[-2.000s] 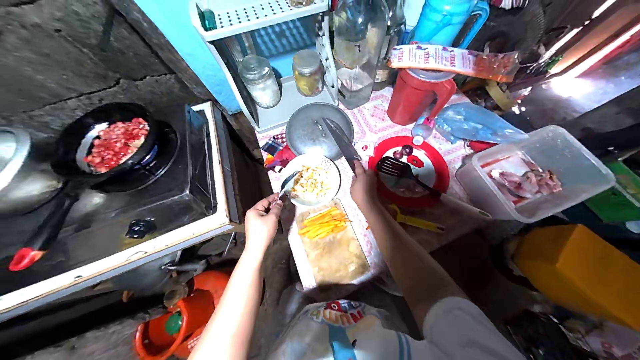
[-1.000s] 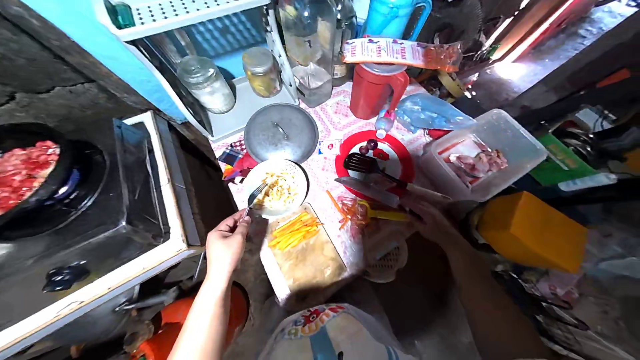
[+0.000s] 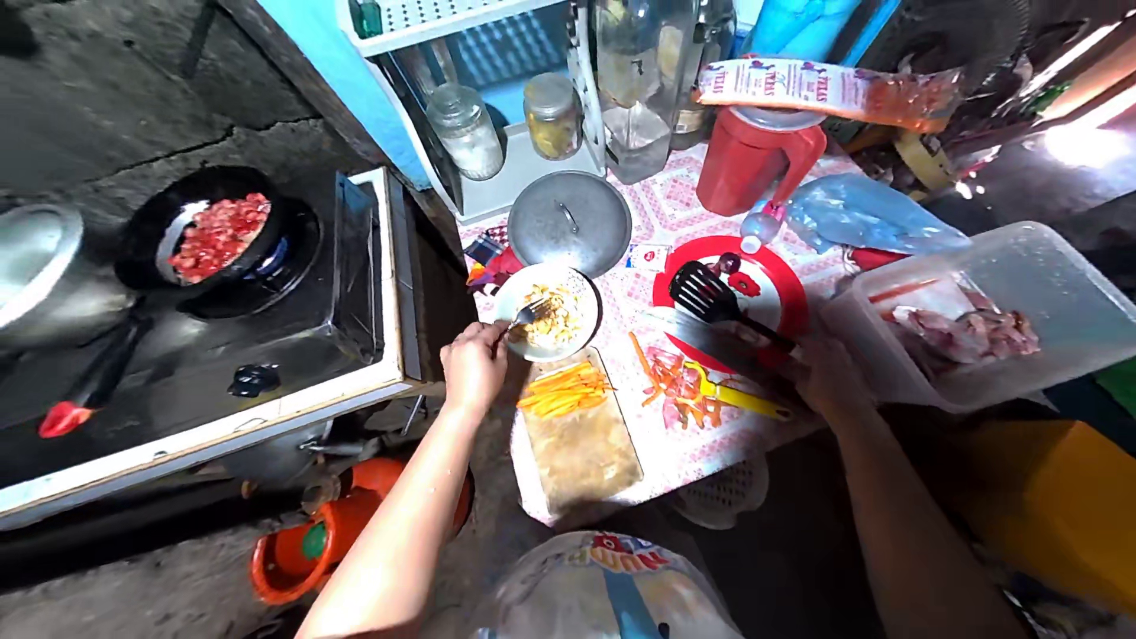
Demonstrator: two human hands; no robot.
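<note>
My left hand [image 3: 475, 364] holds a fork [image 3: 531, 311] whose tines rest in a white bowl [image 3: 590, 306] of small pale chopped pieces. My right hand [image 3: 825, 377] is at the handle ends of a kitchen knife [image 3: 701, 337] and a black slotted spatula [image 3: 706, 288]; its exact grip is unclear. The knife is blurred, and both lie over a red-rimmed plate [image 3: 794, 288]. Orange strips [image 3: 564, 390] lie on a cutting board [image 3: 581, 453] below the bowl. Beside them are peelings [image 3: 670, 382] and a yellow-handled peeler [image 3: 745, 401].
At left, a pan [image 3: 142, 240] of red chopped food sits over a lit burner on the stove [image 3: 311, 355]. A metal lid [image 3: 568, 222] lies behind the bowl. A red pitcher [image 3: 745, 164] and a plastic tub [image 3: 1056, 293] of raw meat stand at right.
My right hand has moved right with the knife, from above the bowl to the red-rimmed plate. The orange peelings now show on the tablecloth. My left hand stays at the bowl with the fork.
</note>
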